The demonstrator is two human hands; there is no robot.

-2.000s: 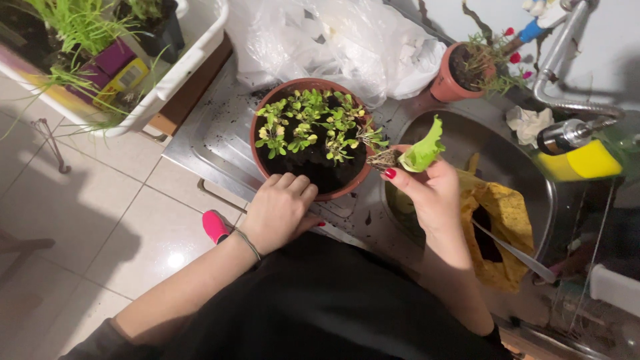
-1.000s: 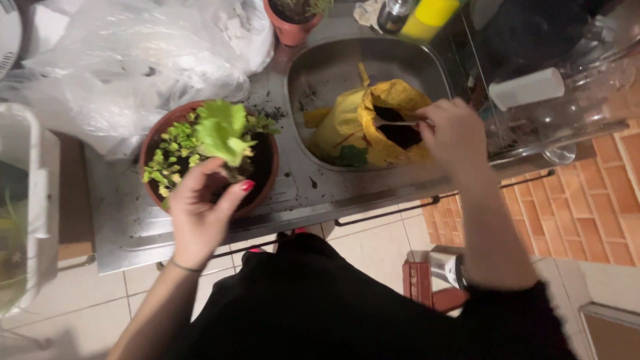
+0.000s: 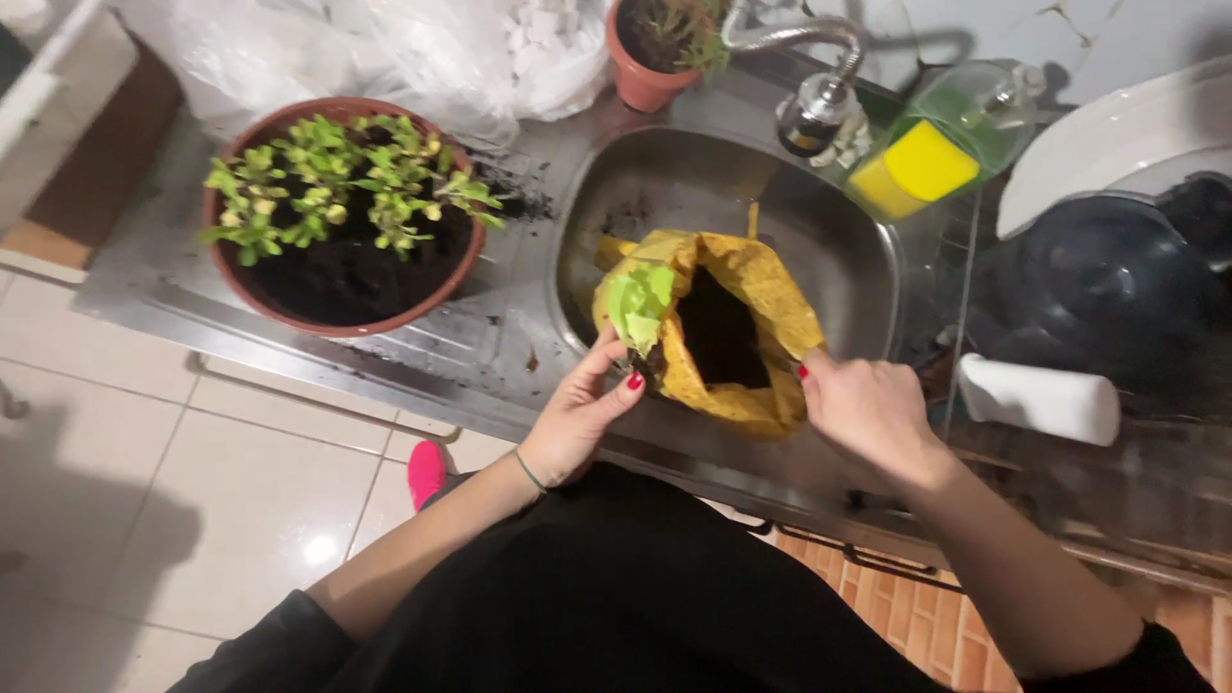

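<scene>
Between thumb and fingers, my left hand (image 3: 582, 409) holds a small lettuce seedling (image 3: 640, 303) upright by its root end, at the left side of a yellow bag of dark soil (image 3: 722, 327). The bag stands open in the steel sink (image 3: 664, 154). My right hand (image 3: 871, 409) pinches the bag's right rim. No spoon or trowel shows in it. On the drainboard at the left, a round terracotta-coloured pot (image 3: 346, 327) holds several small leafy plants (image 3: 332, 183) in dark soil, with bare soil at its front.
Clear plastic bags (image 3: 385, 58) lie behind the pot. A small potted plant (image 3: 650, 67) and the faucet (image 3: 813, 115) are behind the sink. A yellow sponge (image 3: 914, 168), a dark round pan or lid (image 3: 1107, 289) and a white cylindrical container (image 3: 1039, 399) are at the right.
My left hand has carried the seedling from over the pot to the soil bag. My right hand, at the utensil in the bag's mouth one second ago, now grips the bag's rim.
</scene>
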